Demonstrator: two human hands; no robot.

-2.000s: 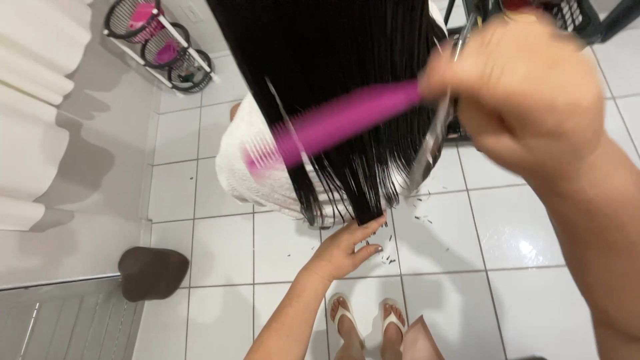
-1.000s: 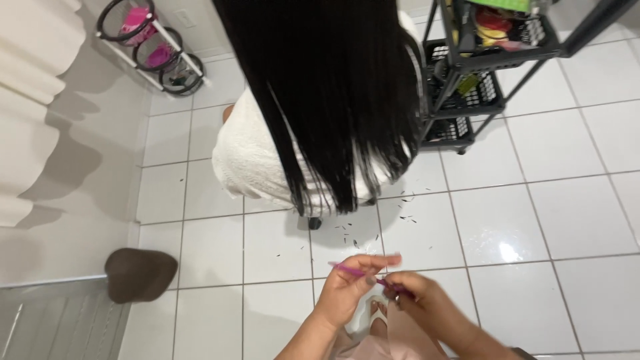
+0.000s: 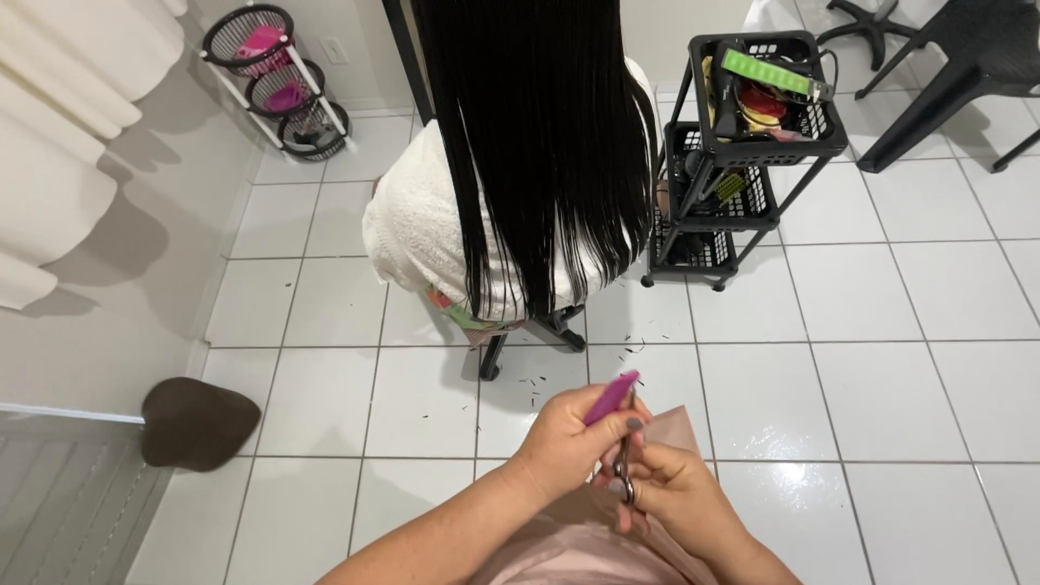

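Long, straight dark hair (image 3: 540, 146) hangs down the back of a seated person, over a white towel (image 3: 414, 219). Nearer to me, both hands are close together in front of my pink clothing. My left hand (image 3: 565, 439) grips a magenta comb (image 3: 611, 398), which is partly hidden by the fingers. Metal hair scissors (image 3: 624, 471) run between my hands. Their finger rings are at my right hand (image 3: 678, 491), and the left fingers touch their upper part. Whether the blades are parted cannot be told. Small hair clippings (image 3: 534, 390) lie on the tiles beyond my hands.
A black basket trolley (image 3: 711, 150) with hair tools stands right of the person. Farther right is a black plastic chair (image 3: 967, 61). A round-tiered basket rack (image 3: 305, 110) stands at upper left, near a white curtain (image 3: 65, 138). A brown object (image 3: 199, 424) is at the left wall.
Two seconds ago the right hand was raised at the hair with comb and scissors, and the left touched the hair ends. Both hands have since come together, away from the hair. The comb is now in the left.
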